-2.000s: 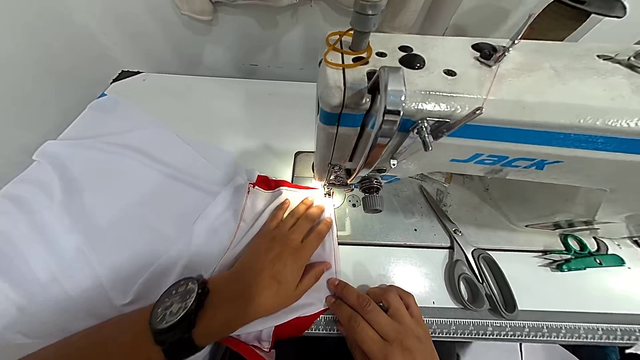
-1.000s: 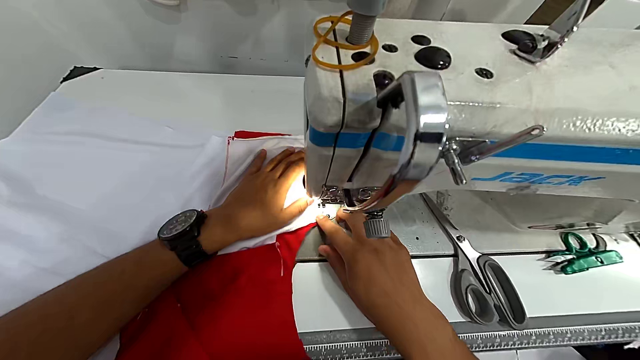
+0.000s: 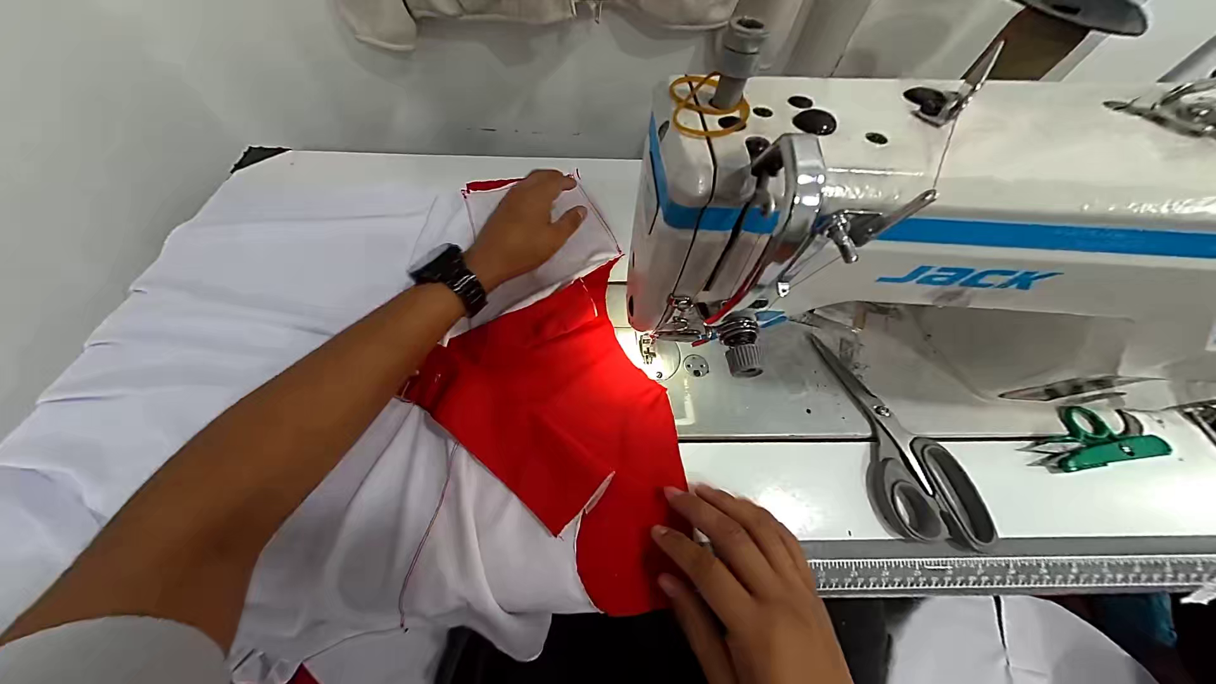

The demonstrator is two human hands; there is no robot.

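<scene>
Red fabric, sewn to white fabric, lies flat left of the sewing machine's needle and presser foot, which a lamp lights. My left hand, with a black watch on the wrist, rests spread on a white piece with red stitching near its edges, behind the red fabric. My right hand touches the red fabric's right edge at the table's front, fingers slightly apart. Neither hand visibly grips the cloth. The red fabric's right edge lies beside the presser foot.
The machine head stands over the metal bed. Grey-handled scissors lie on the table to its right, with green thread snips farther right. A metal ruler runs along the front edge. White cloth hangs below it.
My left hand has moved away from the needle, back and left. My right hand has come from the presser foot to the front edge. The red fabric now lies spread out beside the needle.
</scene>
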